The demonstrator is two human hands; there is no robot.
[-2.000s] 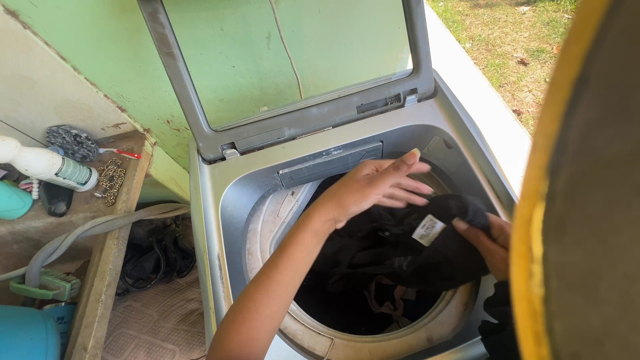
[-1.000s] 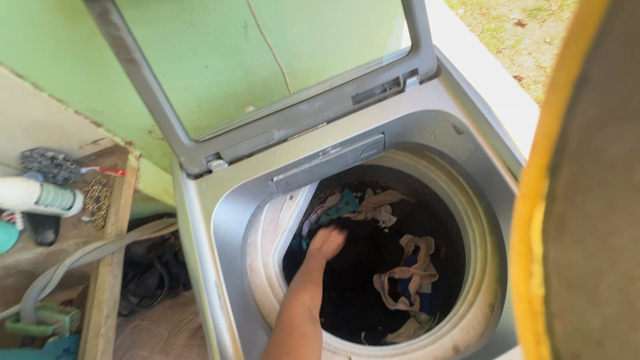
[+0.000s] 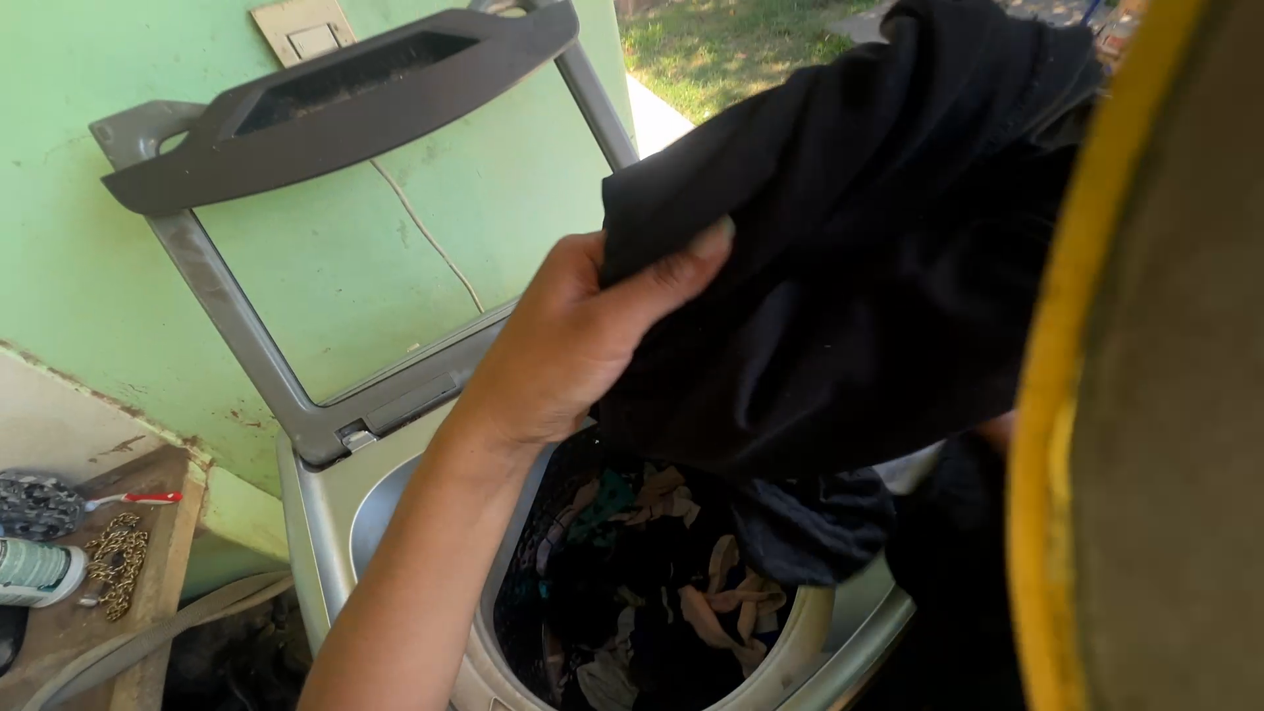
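A black cloth garment (image 3: pixel 829 257) is held up above the open tub of a top-loading washing machine (image 3: pixel 321 533). My left hand (image 3: pixel 602 326) grips its left edge, thumb on the near side. Of my right hand (image 3: pixel 997 431) only a sliver of skin shows at the garment's lower right; the cloth and a yellow-edged dark object hide the rest, so its grip cannot be seen. Down in the tub lie dark clothes with beige cloth strips (image 3: pixel 731 602) and a teal piece (image 3: pixel 604 499). A dark, shiny fold of cloth (image 3: pixel 815 523) hangs over the tub's rim side.
The machine's framed lid (image 3: pixel 346 109) stands raised against a green wall. A wooden shelf (image 3: pixel 163 553) at left holds a chain (image 3: pixel 118 568), a red-and-white brush (image 3: pixel 148 498) and a white container (image 3: pixel 39 571). A grey hose (image 3: pixel 197 612) runs beside it. A yellow-edged dark object (image 3: pixel 1145 395) blocks the right side.
My left hand was down among the clothes in the tub a second ago; it has come up and now grips the black garment above the machine. The view has shifted to show more of the lid.
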